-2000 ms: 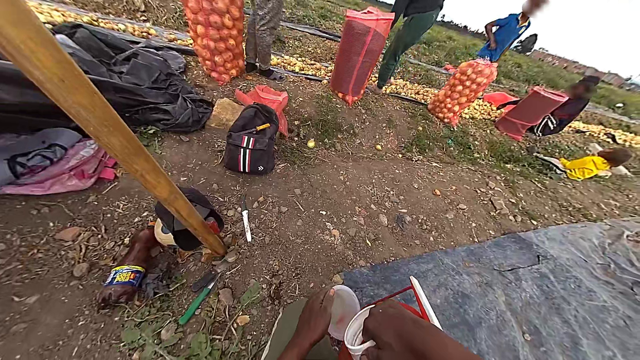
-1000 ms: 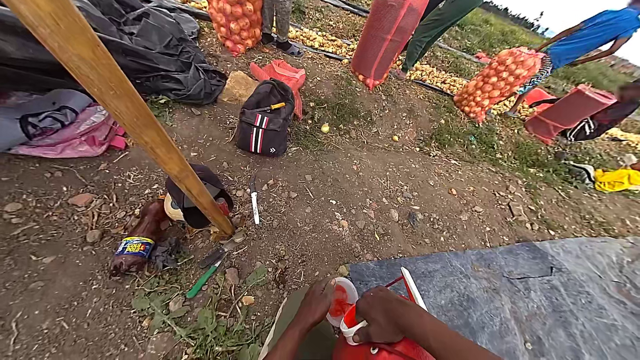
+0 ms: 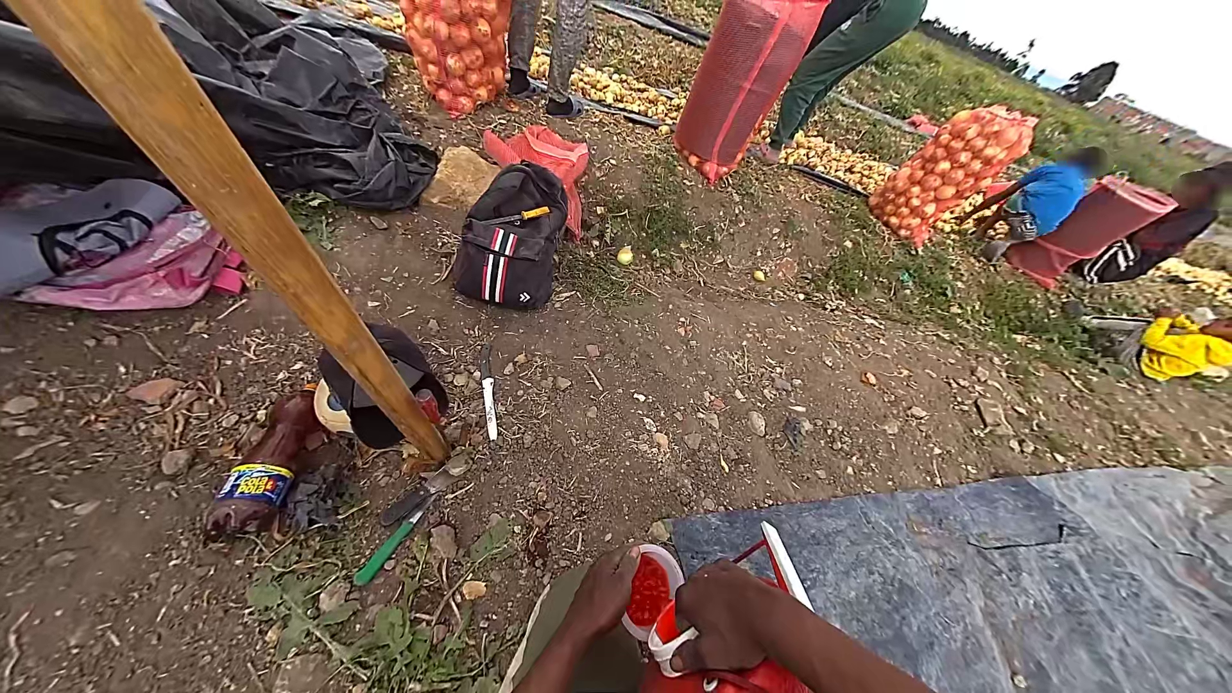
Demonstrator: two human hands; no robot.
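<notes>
At the bottom centre, my left hand [image 3: 604, 589] holds a small white cup [image 3: 656, 587] with red contents. My right hand [image 3: 727, 616] grips a white-rimmed cup or spout piece [image 3: 671, 643], red inside, touching the first one's edge. Below my right hand is a red container [image 3: 760, 678], mostly hidden, with a white handle bar [image 3: 785, 566] beside it. To the left on the soil lie a green-handled knife [image 3: 389, 551] and a white-handled knife [image 3: 490, 404].
A wooden pole [image 3: 231, 212] slants down beside a dark cap [image 3: 371, 385] and a plastic bottle [image 3: 252, 486]. A backpack [image 3: 512, 241] stands ahead. Grey sheeting [image 3: 924, 568] covers ground at right. Several people and mesh sacks of onions [image 3: 953, 173] are farther off.
Red contents now fill the cup in my left hand, which looked pale two seconds ago. The person in blue at the upper right, upright before, is now low beside the sacks.
</notes>
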